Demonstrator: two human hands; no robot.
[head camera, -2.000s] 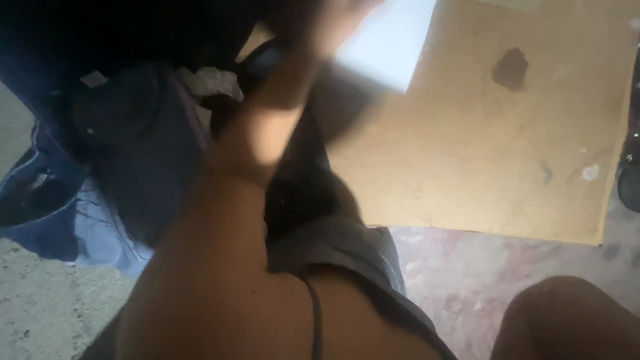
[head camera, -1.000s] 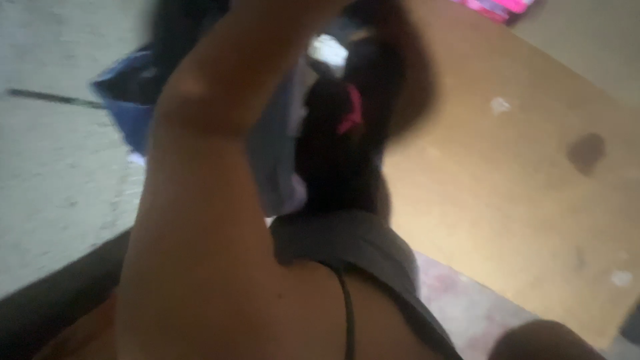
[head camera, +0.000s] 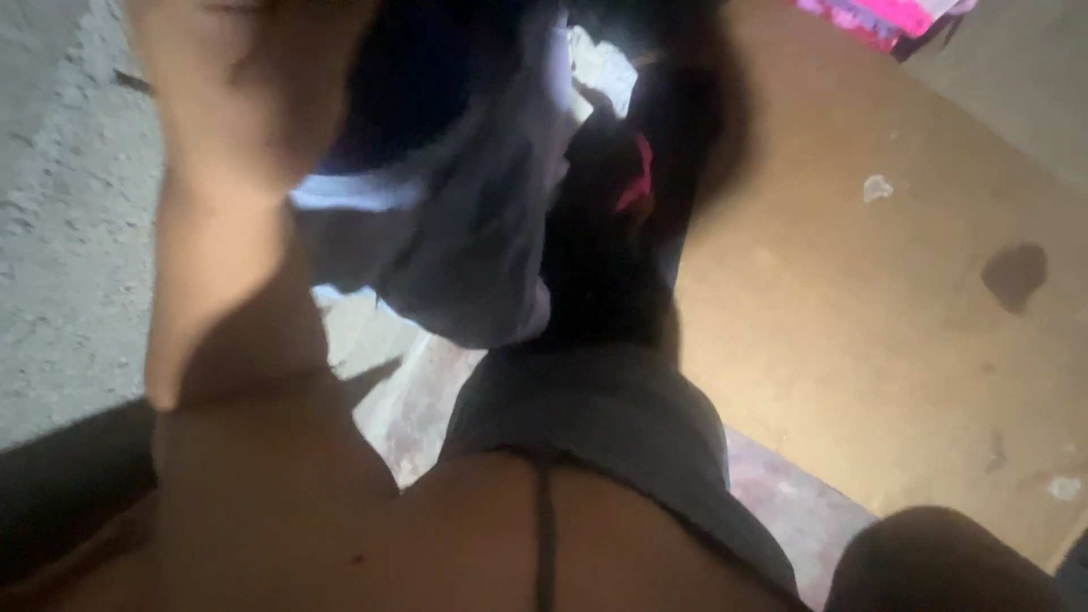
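Note:
My left hand (head camera: 255, 76) is at the upper left, blurred and partly cut off by the top edge; its fingers cannot be made out. Just right of it hang or lie dark and blue garments (head camera: 459, 238), and whether the hand grips them cannot be told. Beside them, a dark heap (head camera: 595, 246) with a pink strip (head camera: 637, 174) on it lies in deep shadow. A crumpled whitish piece (head camera: 603, 68) shows brightly lit at its top. My right hand is not in view.
A flat tan board, seemingly cardboard, (head camera: 850, 340) with a dark stain spans the right. Pink patterned fabric (head camera: 892, 17) lies at its top edge. Rough grey floor (head camera: 68, 255) shows at left, with a dark bar-like thing (head camera: 76, 476) low down.
The view has swung, bringing the pink fabric in at the top. My left arm now stands more upright at the left, apart from the dark heap it crossed two seconds ago.

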